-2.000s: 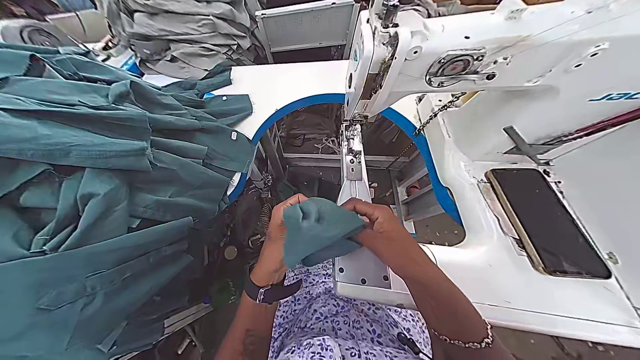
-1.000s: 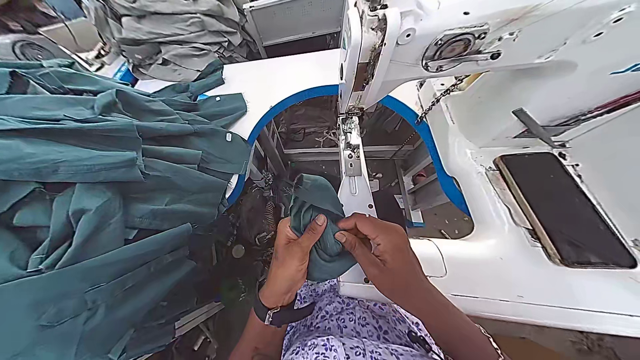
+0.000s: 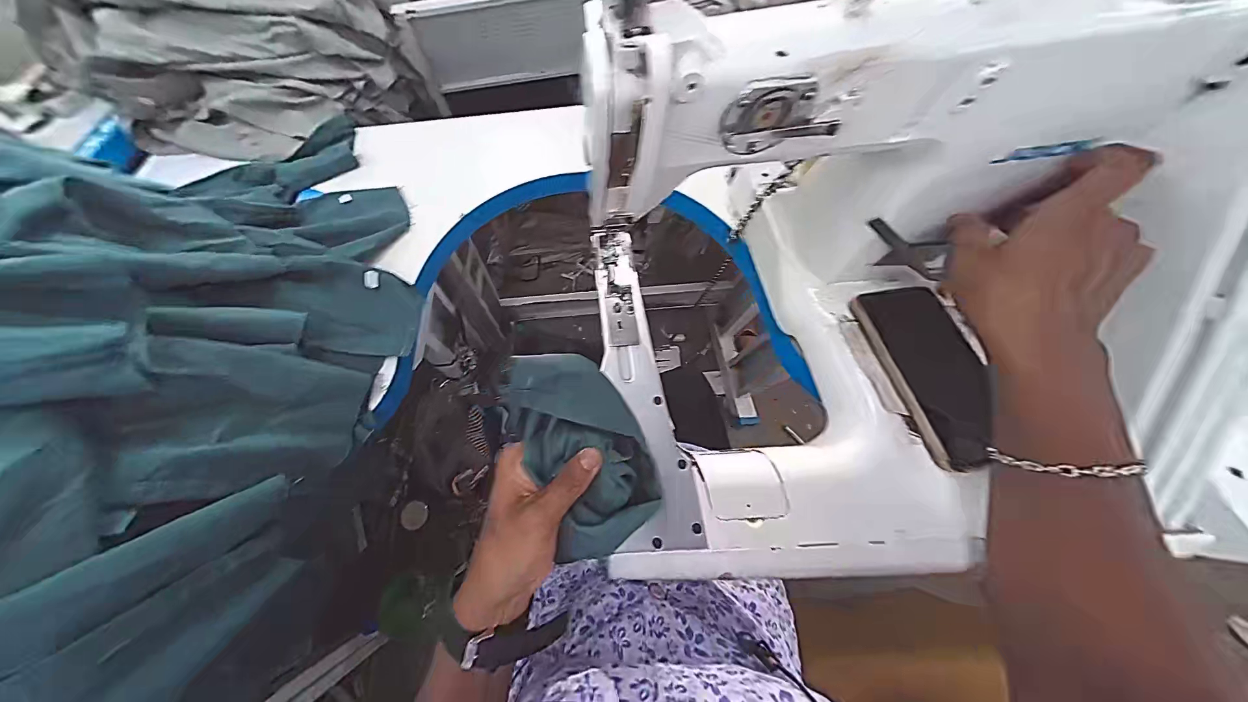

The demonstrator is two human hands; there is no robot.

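My left hand (image 3: 531, 526) holds a bunched dark green fabric piece (image 3: 585, 458), its thumb pressed on the folds, beside the narrow arm bed (image 3: 639, 390) of a white sewing machine (image 3: 877, 107). Over at the machine's right side, my right hand (image 3: 1053, 253) reaches across with bent fingers at a dark, slim tool lying by the machine body; the fingers cover much of it, so I cannot tell whether they grip it. The presser foot and needle area (image 3: 614, 258) stands above the bed, apart from both hands.
Many dark green garment pieces (image 3: 195, 361) are heaped at the left. Grey folded fabric (image 3: 244, 68) lies at the back left. A smartphone (image 3: 921, 375) rests on the machine by my right forearm. A blue-edged opening (image 3: 770, 292) surrounds the machine bed.
My right hand has let go of the green fabric and moved right and up to the machine body. My left hand still holds the fabric, now alone.
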